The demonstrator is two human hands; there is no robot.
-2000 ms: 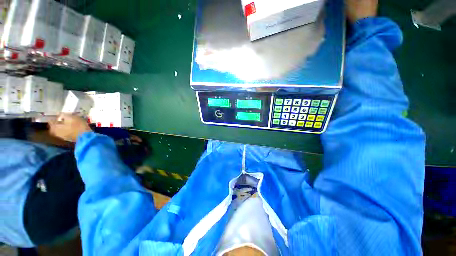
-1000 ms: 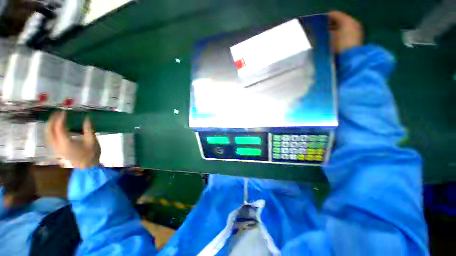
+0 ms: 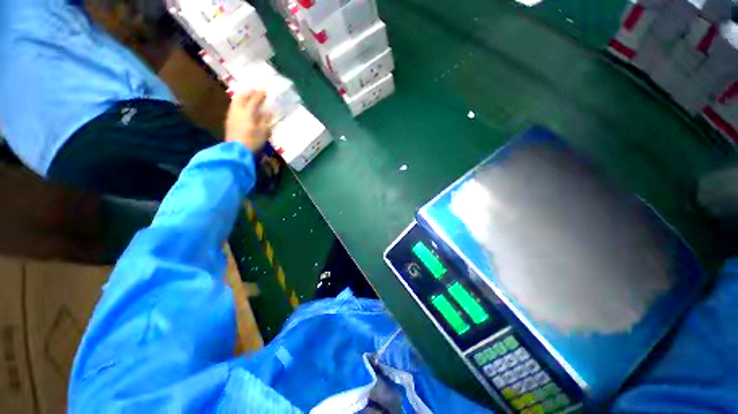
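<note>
White product boxes with red marks stand in two rows at upper left; the end box [image 3: 301, 137] of the near row is beside my left hand [image 3: 248, 120]. My left hand is at this row, its fingers against the boxes; blur hides whether it grips one. The digital scale [image 3: 449, 291] sits at lower right, tilted in view, with green displays lit. Its silver pan [image 3: 566, 242] shows no box on it. My right hand is out of the picture; only its blue sleeve [image 3: 688, 356] shows at the lower right.
More white boxes with red bands [image 3: 680, 61] are at the upper right. The dark-green bench [image 3: 437, 121] carries white scraps. A person in a light-blue top [image 3: 69, 73] is at upper left. Brown cartons [image 3: 65, 323] stand at lower left.
The view has swung left, so the scale now appears lower right and turned. The box that lay on the pan is gone from it. My right hand has left the picture.
</note>
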